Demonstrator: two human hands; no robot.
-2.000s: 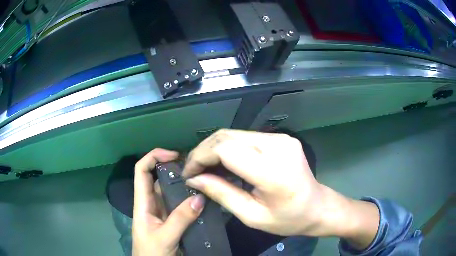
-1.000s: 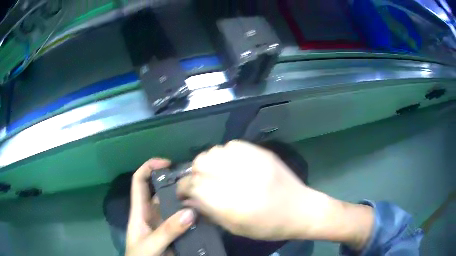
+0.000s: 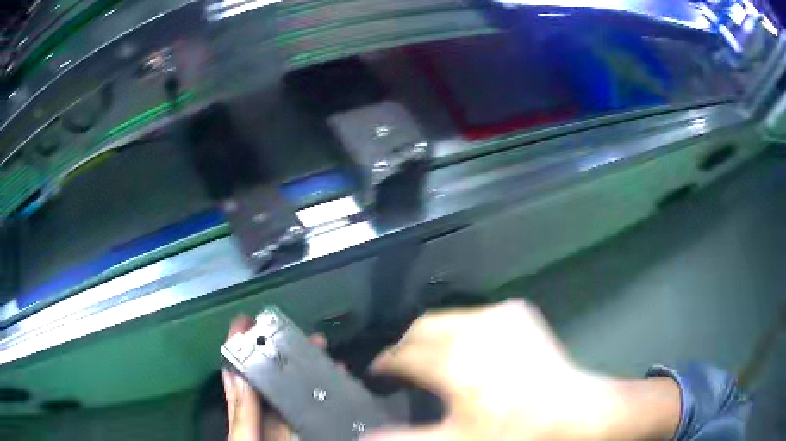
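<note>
A grey flat fixture plate (image 3: 302, 379) with a dark hole and small bright screws is held at the bottom centre. My left hand (image 3: 244, 405) is around its far end from below, mostly hidden by the plate. My right hand (image 3: 508, 375) is blurred, its thumb at the plate's lower right edge and its fingers apart from the thumb. Whether the right hand grips the plate is unclear. A dark stack of fixtures (image 3: 383, 146) stands on the machine edge, and another fixture (image 3: 263, 220) lies to its left.
The silver ledge (image 3: 552, 181) curves across above pale green doors (image 3: 552, 250). Behind it is the dark bed with a blue strip (image 3: 129, 258), a red strip (image 3: 526, 125) and a blue area at the right. Rails show at the top.
The view has shifted, so the ledge sits lower and more bed shows. The held plate now shows a paler face with a dark hole. My right hand has moved off its screwed end.
</note>
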